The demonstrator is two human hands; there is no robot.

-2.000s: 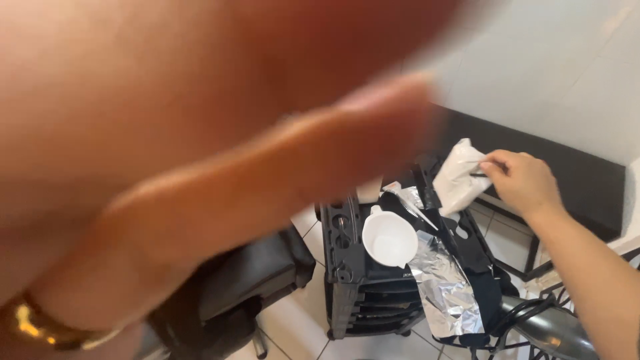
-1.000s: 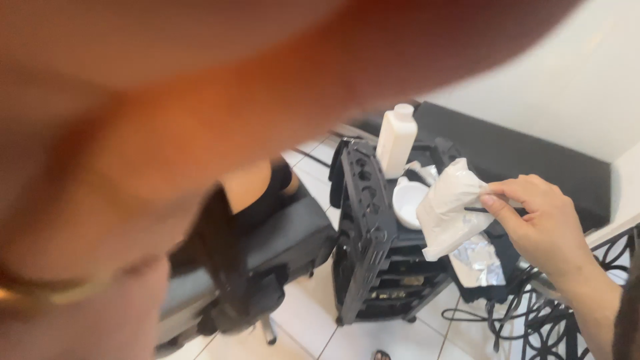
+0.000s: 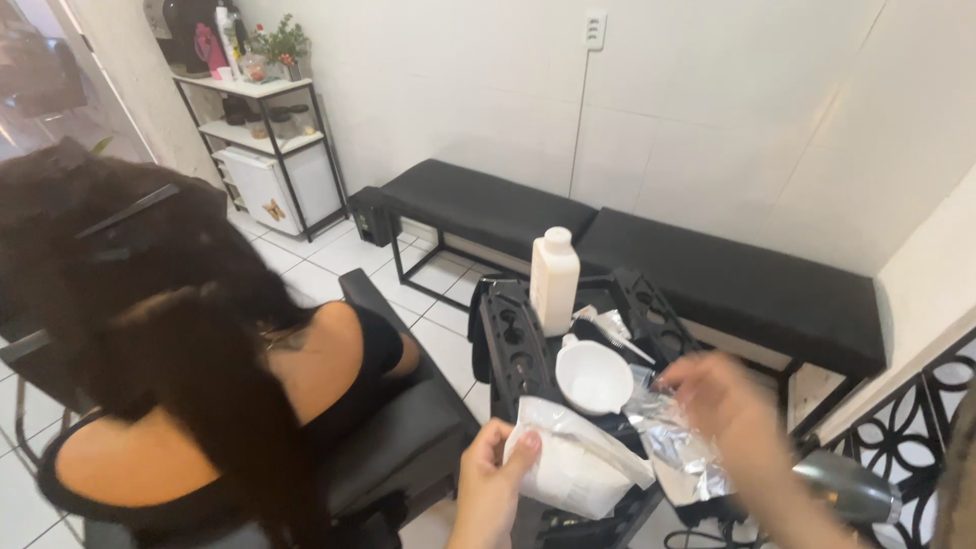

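Observation:
My left hand [image 3: 496,473] pinches the edge of an opened white plastic packet [image 3: 576,461] between thumb and fingers, over the near side of a black salon trolley [image 3: 526,335]. Blurred, my right hand [image 3: 709,389] is over crumpled aluminium foil [image 3: 679,442] on the trolley's right; whether it holds anything cannot be told. Between the hands and a bit beyond sits a white plastic mixing bowl [image 3: 593,377]. Behind the bowl stand a white bottle [image 3: 555,282] and a white tint brush [image 3: 621,339].
At left, a person with dark clipped hair [image 3: 152,305] sits in a black salon chair [image 3: 412,442], back turned. A black bench [image 3: 686,267] runs along the wall behind the trolley. A hair dryer [image 3: 850,488] is at lower right, and a shelf unit [image 3: 282,145] stands far left.
The white packet, held by my right hand before, is now in my left hand. My left hand has come down from close before the camera. The view has shifted widely, now showing the seated person.

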